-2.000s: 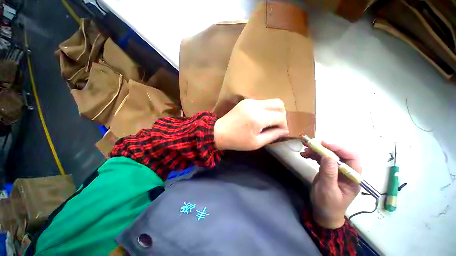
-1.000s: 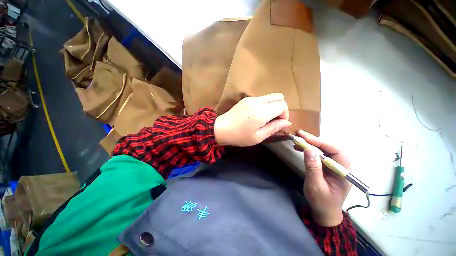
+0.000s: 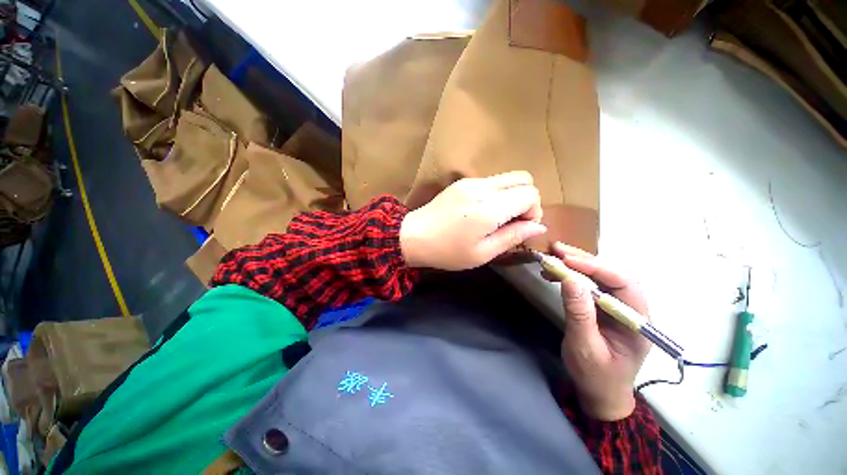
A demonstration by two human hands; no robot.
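A tan bag body [image 3: 501, 121] lies on the white table, with a redder-brown leather patch [image 3: 548, 26] at its far end and a brown strip at its near edge. My left hand [image 3: 474, 221] pinches the near edge of the bag body. My right hand [image 3: 604, 329] holds a pen-sized tool with a cream-yellow handle [image 3: 599, 299]. A dark cord shows at its silvery butt end. The tool's front end is at the bag's edge, close beside my left fingertips. Its very tip is hard to make out.
A green-handled tool [image 3: 740, 353] lies on the white table [image 3: 678, 186] to the right, with dark thread ends around. Folded brown bags [image 3: 789, 65] are at the far right. A tan heap of bags [image 3: 209, 148] is on the left, over blue plastic. The floor has a yellow line.
The tool and my right hand have moved left, closer to my left fingertips, mostly during the first second. The bag body has shifted slightly right in view. Both hands keep their holds.
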